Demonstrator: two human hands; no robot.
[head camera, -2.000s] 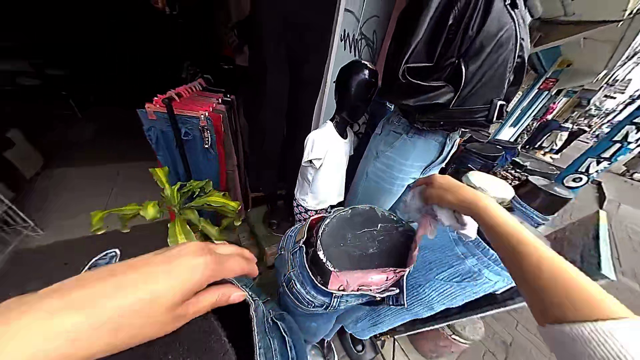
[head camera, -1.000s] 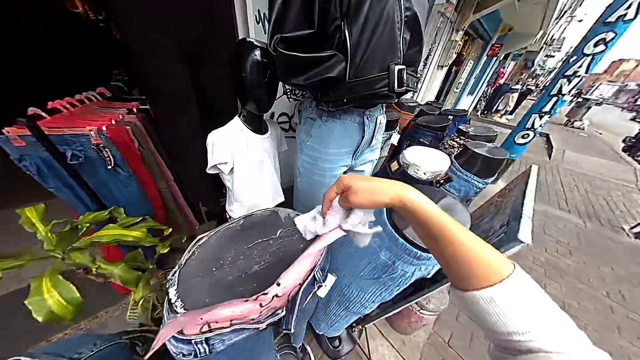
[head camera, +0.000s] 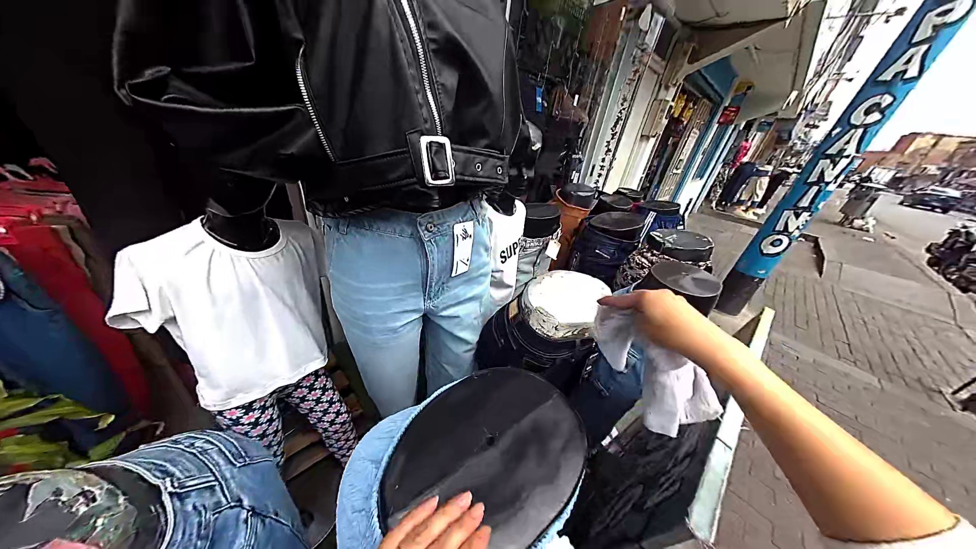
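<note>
My right hand (head camera: 667, 320) pinches a whitish cloth (head camera: 675, 381), which hangs beside a white-topped mannequin form (head camera: 566, 303) in dark jeans. At the bottom, my left hand (head camera: 442, 524) rests its fingers on the black flat top of a mannequin form (head camera: 488, 450); a light blue denim garment (head camera: 362, 476) surrounds that form. To the lower left stands another form in blue jeans (head camera: 217, 484), its top worn and peeling. Behind are light blue jeans (head camera: 381, 297) with a tag, under a black leather jacket (head camera: 396, 91).
A child mannequin's white T-shirt (head camera: 229, 305) is at left, near hanging red and blue trousers (head camera: 61, 313) and a plant (head camera: 46, 427). Several black-topped forms (head camera: 618, 226) stand behind. A display edge (head camera: 728, 457), paved sidewalk (head camera: 877, 366) and blue lettered post (head camera: 846, 152) are right.
The view has swung right and closer. My right hand, with the cloth, has left the pink-edged, worn form top and is now beside the white-topped one. My left hand now touches a black top.
</note>
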